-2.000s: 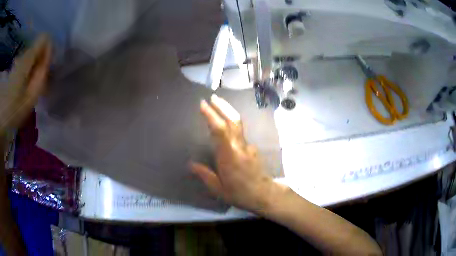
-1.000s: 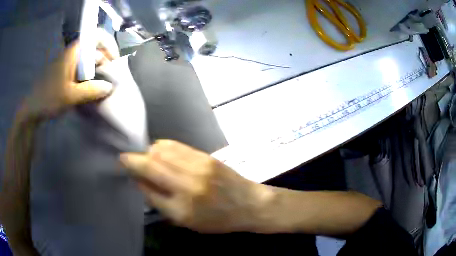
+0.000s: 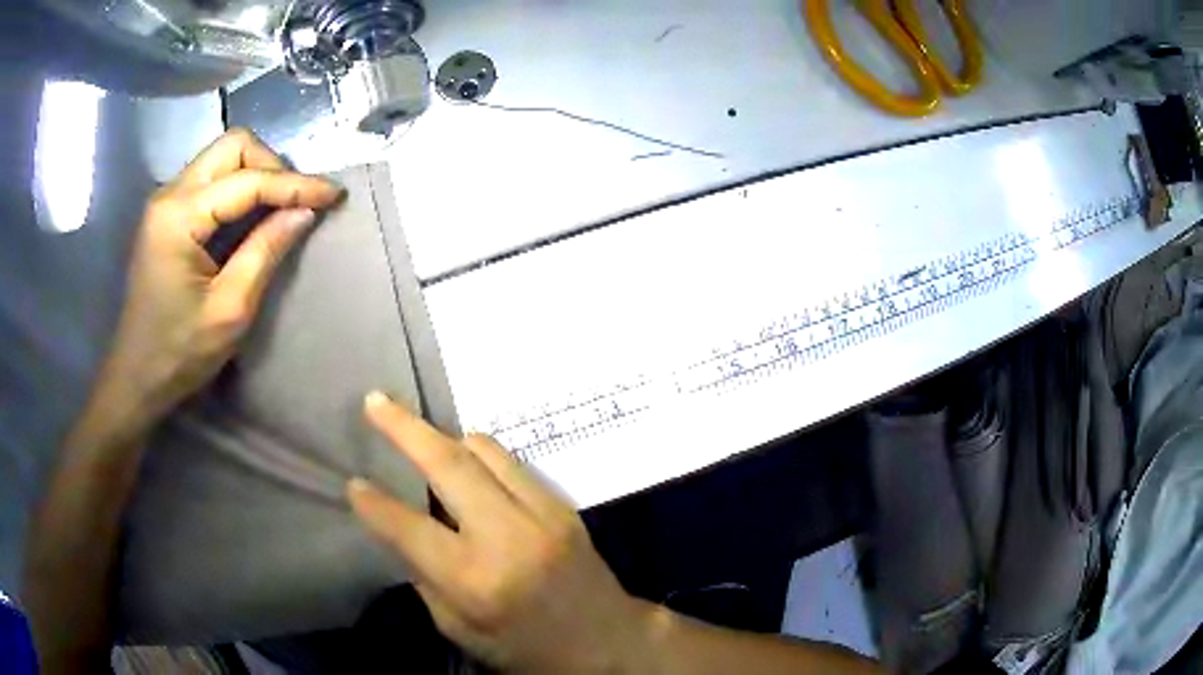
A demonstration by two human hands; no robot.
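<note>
A grey-brown garment panel (image 3: 317, 317) lies on the machine bed and hangs over its front edge. A layered seam edge (image 3: 405, 310) runs down its right side. My left hand (image 3: 218, 251) pinches the cloth near its top edge, thumb against fingers. My right hand (image 3: 488, 528) rests on the lower part with fingers spread, index fingertip on the cloth beside the seam edge. A fold runs across the cloth between the hands. The machine head's shiny metal parts (image 3: 356, 46) are just above the panel; I cannot make out the needle.
Orange scissors handles (image 3: 897, 59) lie at the top right. A thread tail (image 3: 594, 125) lies on the white bed. A printed ruler scale (image 3: 844, 330) runs along the front edge. Grey cloth pieces (image 3: 924, 528) hang at the lower right, with pale cloth (image 3: 1161, 488) beside them.
The panel was spread wide, then turned and folded; it now lies flatter along the bed's left. My right hand has opened from a pinch onto the cloth. The view has shifted, too.
</note>
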